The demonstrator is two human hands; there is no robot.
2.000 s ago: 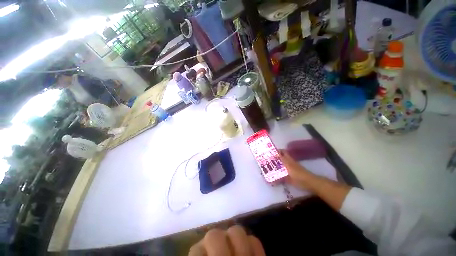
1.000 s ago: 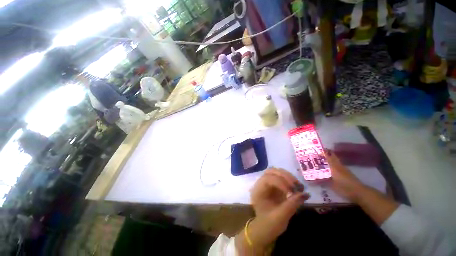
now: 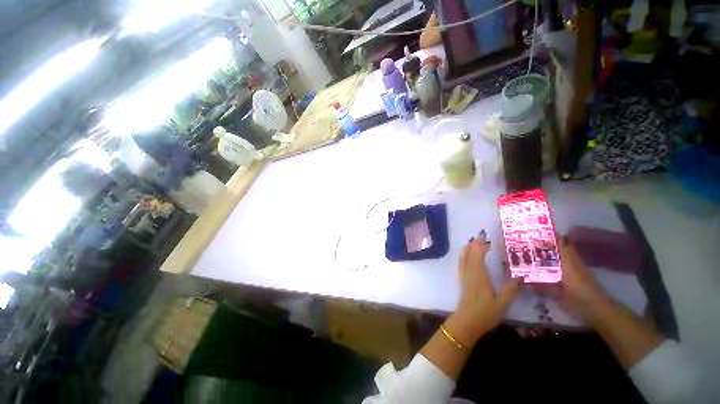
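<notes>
The smartphone [image 3: 530, 237], with a bright pink-red screen, is held upright near the table's front edge. My right hand [image 3: 583, 286] grips its lower right side. My left hand [image 3: 483, 286] is left of the phone, fingers apart, its thumb tip at the phone's lower left corner; whether it touches cannot be told. A beaded strap [image 3: 542, 309] hangs below the phone. A dark blue fabric piece [image 3: 438, 245] lies flat left of my left hand, with a small pinkish flat item [image 3: 418, 234] on it.
A white cable [image 3: 338, 251] loops left of the blue piece. A cream bottle [image 3: 459, 162] and a dark bottle [image 3: 521, 158] with a pale lid stand behind the phone. A maroon folded item [image 3: 606, 249] and a dark strip [image 3: 649, 272] lie right. Small fans [image 3: 270, 110] stand far left.
My left hand has come up from the lower edge of the picture to beside the phone, and its fingers have spread. The view has swung, so the table things sit further right.
</notes>
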